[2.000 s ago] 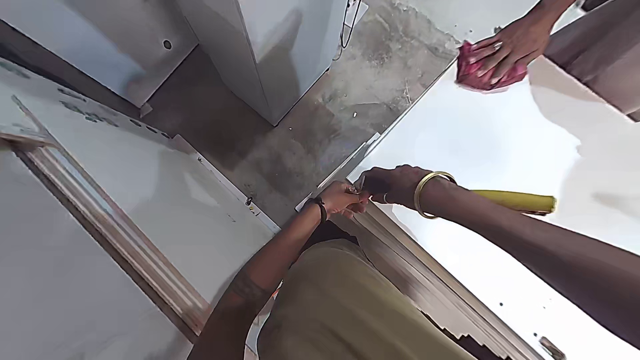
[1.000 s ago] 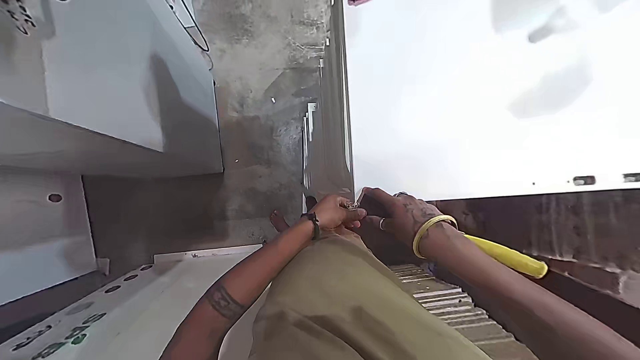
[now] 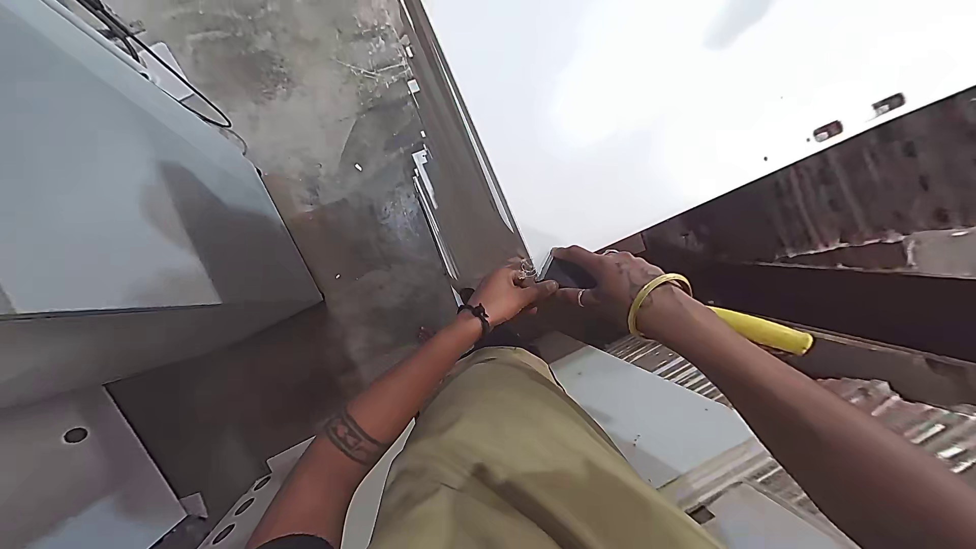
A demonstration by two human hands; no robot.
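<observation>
My left hand (image 3: 507, 293), with a black band at the wrist, is at the near corner of a white panel (image 3: 648, 114). Its fingertips are drawn together beside a small shiny thing (image 3: 528, 268); whether they grip it cannot be told. Fingers of my right hand (image 3: 610, 278), which wears a yellow bangle, close round a dark, flat-faced tool part (image 3: 566, 276) at the same corner. A yellow handle (image 3: 762, 329) sticks out behind the right wrist; its join to the dark part is hidden. The two hands nearly touch.
A large pale cabinet or box (image 3: 137, 183) stands left, with black cables (image 3: 194, 107) behind it. White strips (image 3: 431, 206) lie on the stained concrete floor (image 3: 305, 152) along the panel stack. Panels with round holes (image 3: 244, 505) lie lower left, and more boards (image 3: 656, 412) lower right.
The view has turned strongly. Both hands stay together at the panel's corner. The other person's hand with a red cloth, on the panel two seconds ago, is out of view.
</observation>
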